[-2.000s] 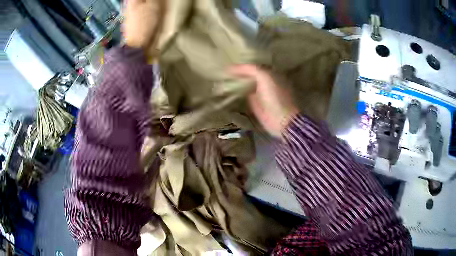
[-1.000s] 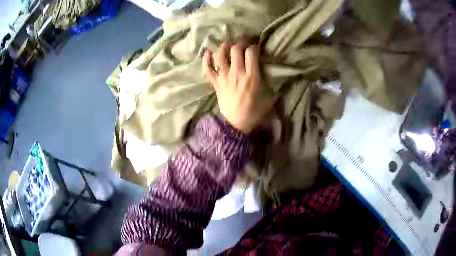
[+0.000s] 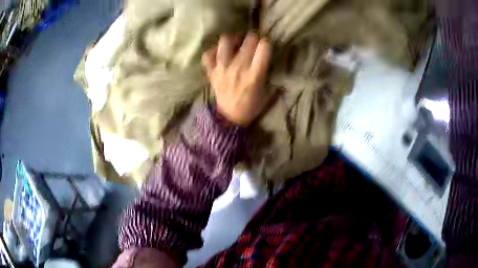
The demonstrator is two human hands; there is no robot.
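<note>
Khaki cloth pieces (image 3: 152, 78) lie heaped and crumpled across the upper middle, with folds and hanging edges. White pieces (image 3: 123, 152) show among the khaki at the heap's left side, and more white hangs below it. My left hand (image 3: 238, 78) is on top of the heap, its fingers bent and dug into the khaki cloth. My right hand is not in view; only its striped sleeve shows at the right edge. The picture is blurred.
A white machine table (image 3: 369, 125) with a printed ruler is at the right. It has a dark rectangular insert (image 3: 431, 163). A bright machine part shows beside the right sleeve. A crate on a metal-legged stand (image 3: 31, 214) is on the floor at the lower left.
Since two seconds ago, my left hand has come down onto the heap and my right hand has left view. Over the last second, my left hand has stayed on the cloth while the view shifted slightly.
</note>
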